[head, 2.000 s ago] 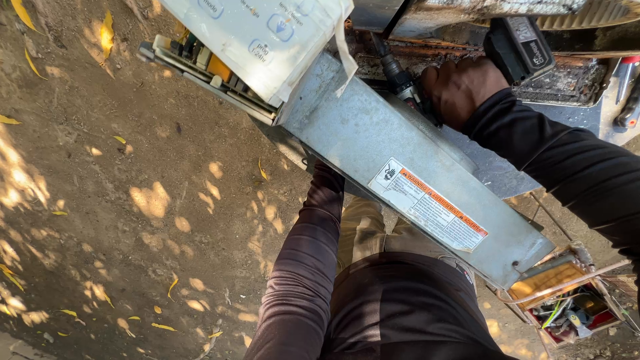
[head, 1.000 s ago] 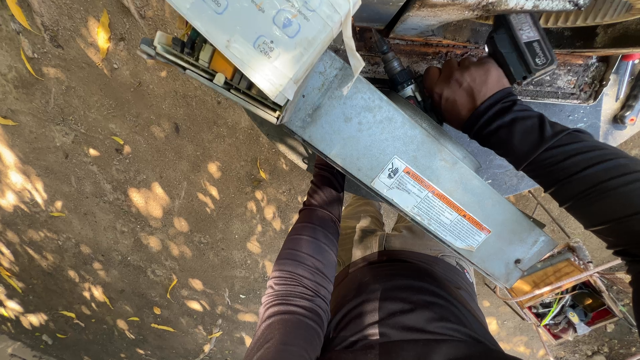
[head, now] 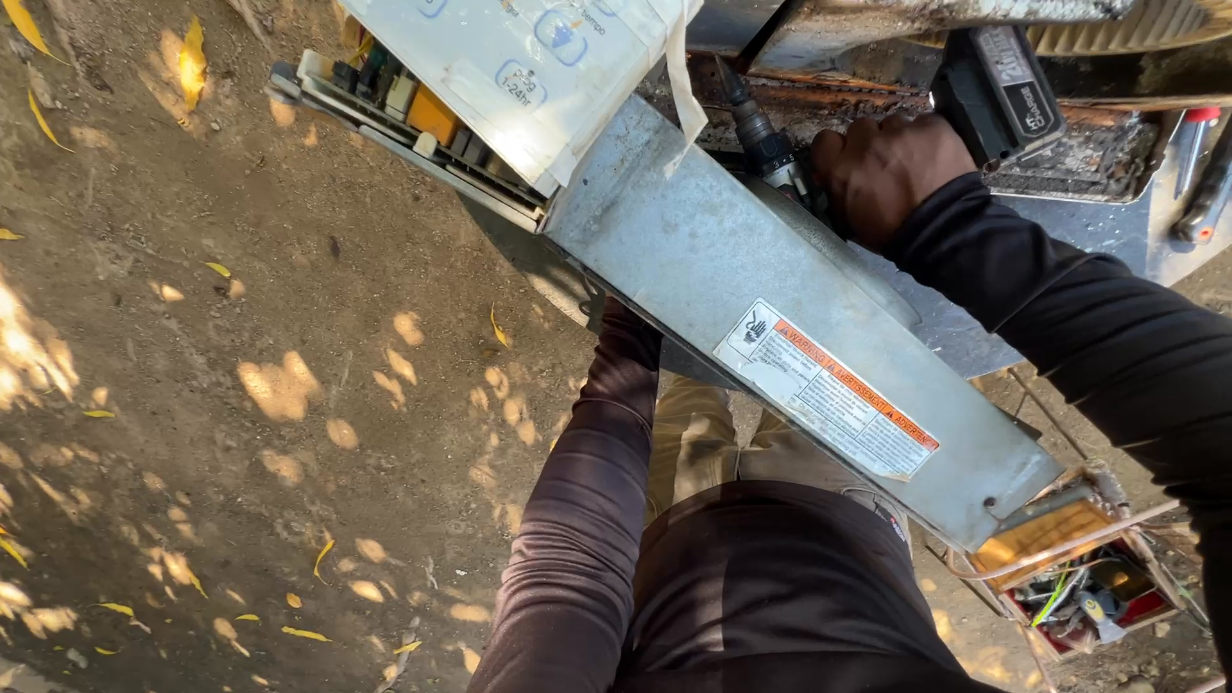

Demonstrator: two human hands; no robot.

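My right hand (head: 890, 173) is closed around the grip of a cordless drill (head: 770, 144), its battery sticking out at the upper right and its chuck and bit pointing to the upper left. Between my arms a long grey sheet-metal housing (head: 731, 250) lies slantwise, bearing a warning label. At its upper end is a white control panel (head: 539, 77) with printed buttons, a torn film edge and exposed electronic parts (head: 433, 115) along its side. My left forearm (head: 606, 433) reaches beneath the housing, which hides my left hand; what it touches cannot be seen.
Rusty metal appliance parts (head: 1078, 144) lie behind the drill on a grey work surface (head: 962, 318). A red-ended screwdriver (head: 1193, 144) and another tool (head: 1203, 207) rest at the right. Lower right stands an open box (head: 1088, 587) of tools. Soil ground (head: 241, 433) with leaves stretches left.
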